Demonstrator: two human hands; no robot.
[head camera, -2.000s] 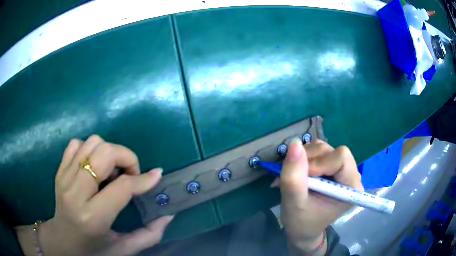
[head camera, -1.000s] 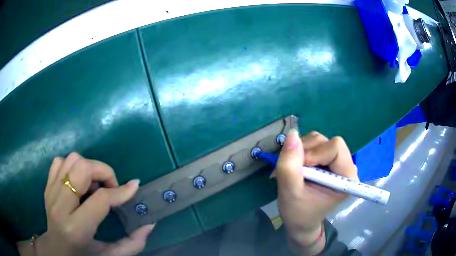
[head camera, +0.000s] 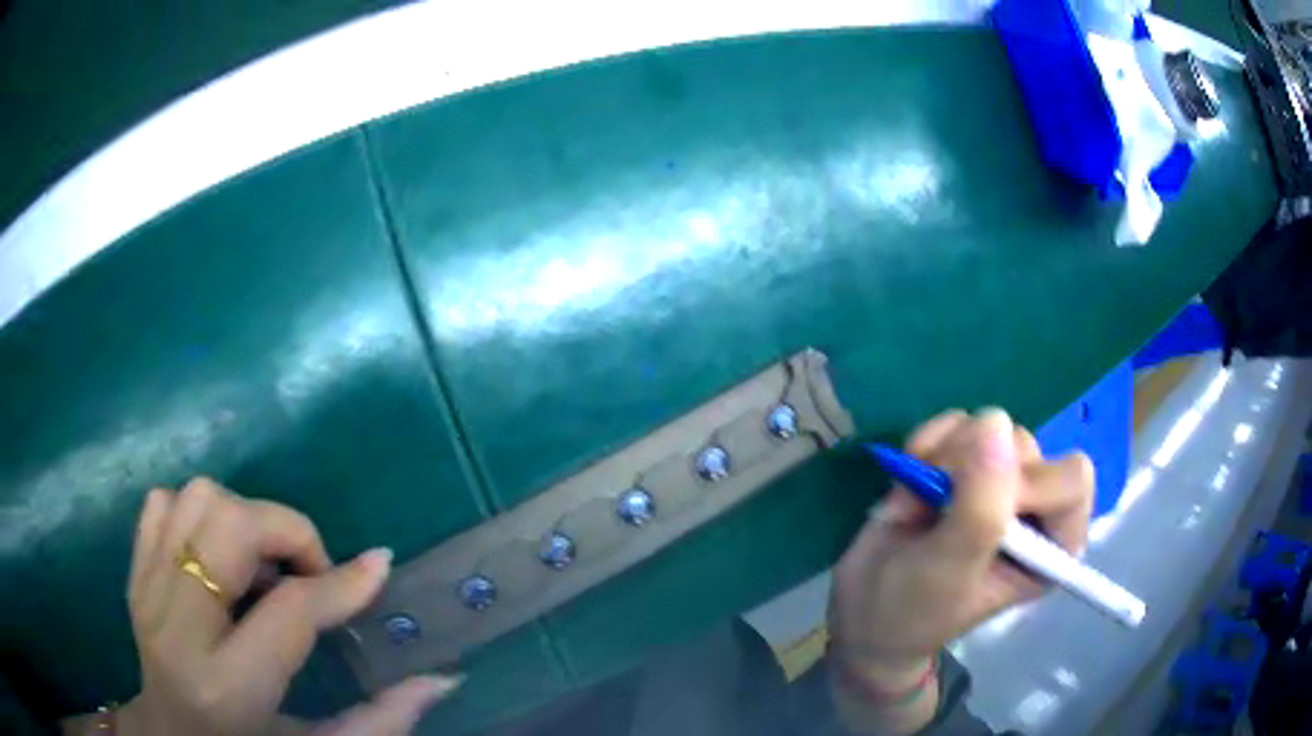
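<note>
A grey-brown bar (head camera: 597, 521) lies tilted on the green mat, its right end farther from me. A row of several round silver-blue screw heads (head camera: 636, 506) runs along it. My left hand (head camera: 252, 611) holds the bar's left end between thumb and fingers. My right hand (head camera: 957, 554) grips a white marker pen (head camera: 1072, 575) with a blue front end. The pen's tip is just right of the bar's right end, apart from the screws.
The green bench mat (head camera: 648, 288) has a seam and a white rail (head camera: 489, 55) behind it. A blue bin (head camera: 1062, 101) with white crumpled material (head camera: 1140, 130) stands at the back right, beside a round silver container (head camera: 1191, 86). Blue objects (head camera: 1101, 431) show below the bench's right edge.
My right hand and the pen have moved right, off the screw heads and clear of the bar. The bar, mat and bin have shifted left in view. My left hand stays on the bar's left end.
</note>
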